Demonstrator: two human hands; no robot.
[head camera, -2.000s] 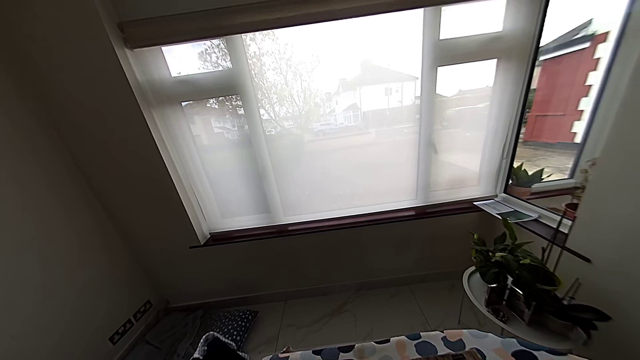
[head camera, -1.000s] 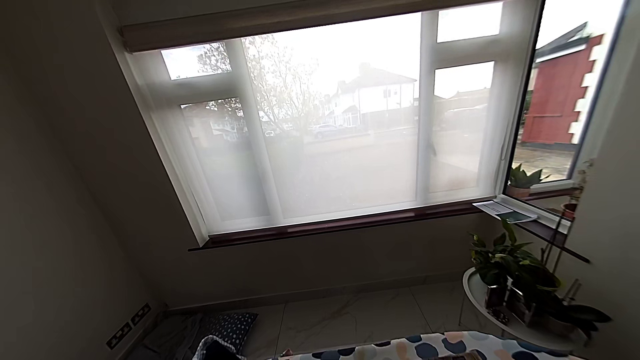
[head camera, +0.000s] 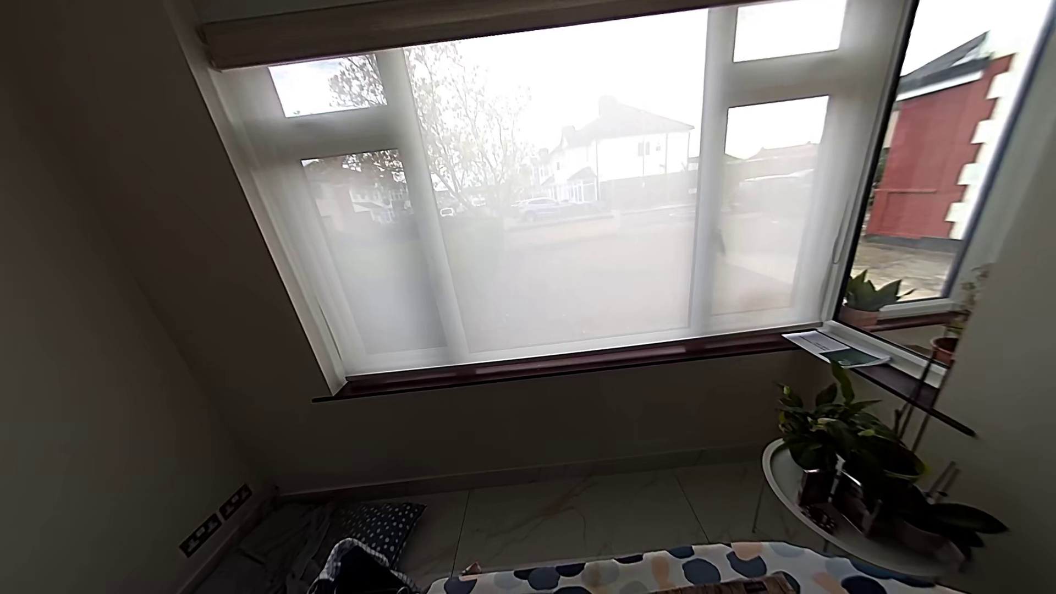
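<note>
Neither my left hand nor my right hand can be made out in the head view. Along the bottom edge lies a surface with a white cover patterned in blue, grey and peach spots (head camera: 660, 569). A brown item (head camera: 734, 586), partly cut off by the frame, rests on it. A small brownish tip (head camera: 472, 569) shows at the cover's left edge, too small to identify. Left of that is a bundle of dark and checked fabric (head camera: 355, 565), and behind it a dark cushion with white dots (head camera: 384, 528).
A sheer roller blind (head camera: 569, 272) covers the wide window above a dark sill (head camera: 528, 365). Papers (head camera: 837, 350) lie at its right corner. Potted plants (head camera: 850, 437) stand on a round white table (head camera: 780, 487) at right. Wall sockets (head camera: 200, 535) are at lower left, beside marble-look floor tiles (head camera: 569, 507).
</note>
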